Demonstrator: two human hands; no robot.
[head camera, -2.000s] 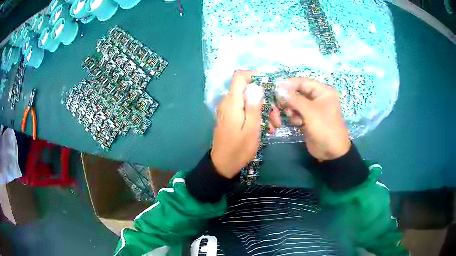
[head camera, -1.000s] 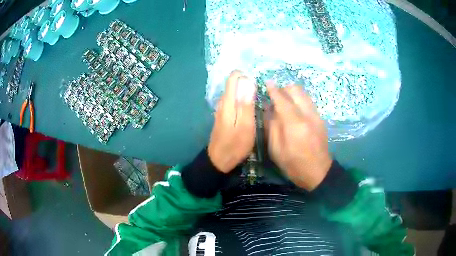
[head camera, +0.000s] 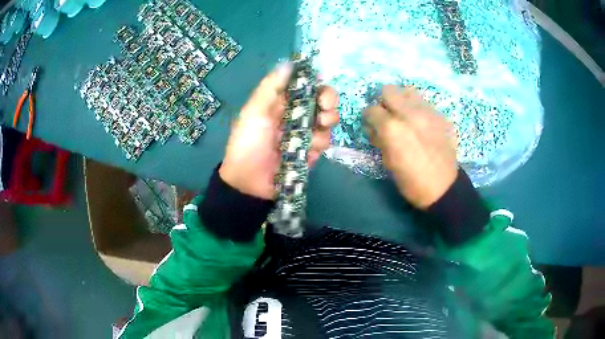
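Note:
My left hand (head camera: 262, 136) holds a long PCB strip (head camera: 296, 142) upright, thumb at its left edge and fingertips showing at its right edge. The strip's face with rows of small parts is turned up. My right hand (head camera: 416, 139) is over the clear plastic bag of components (head camera: 371, 46), fingers bent down toward the loose bits. Its fingertips are blurred, so I cannot tell if they pinch anything. Another dark strip (head camera: 456, 36) lies on the far part of the bag.
A pile of PCB strips (head camera: 156, 79) lies on the table (head camera: 259, 30) at left. Orange-handled pliers (head camera: 25, 106), light blue cups (head camera: 46, 16) and another strip are further left. A cardboard box (head camera: 113, 218) and red stool (head camera: 40, 173) stand below the table edge.
My left hand has moved left with the strip, whose broad face now shows. My right hand has moved away from the strip, rightward over the bag. The whole view has shifted slightly.

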